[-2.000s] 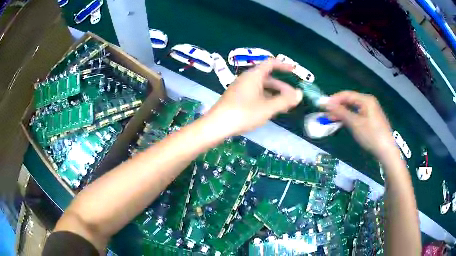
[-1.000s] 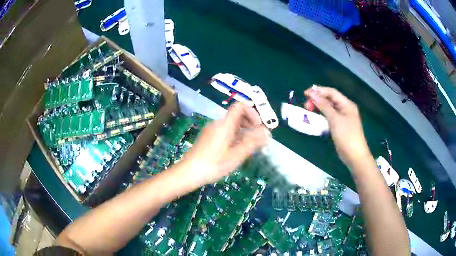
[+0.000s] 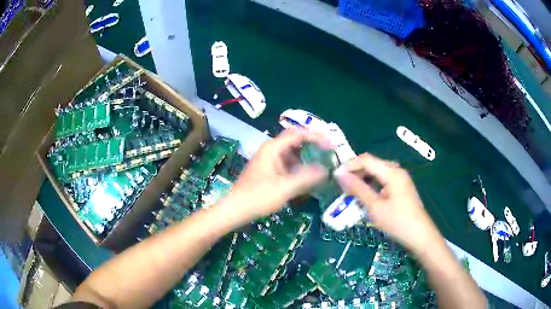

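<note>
My left hand (image 3: 287, 166) holds a small green circuit board (image 3: 317, 157), blurred, between thumb and fingers. My right hand (image 3: 383, 196) meets it at the board's right edge, its fingertips pinched on a tiny pale piece that looks like a wire plug (image 3: 339, 171), partly hidden by the fingers. A white housing half with a blue middle (image 3: 343, 212) is just below the fingertips, above the loose board pile (image 3: 266, 253). Its wires cannot be made out. Another white-and-blue housing half (image 3: 299, 119) lies behind my left hand, with a white cover (image 3: 338, 142) beside it.
An open carton (image 3: 199, 130) full of board strips stands at left beside a pale post (image 3: 166, 48). More housings (image 3: 246, 95) and covers (image 3: 415, 142) lie on the green belt (image 3: 290, 66). A blue basket (image 3: 386, 17) and dark red wire bundle (image 3: 465, 57) are beyond it.
My hands have come together; my right hand moved down and left, and the housing below it shifted the same way. Housings and covers on the belt have changed position.
</note>
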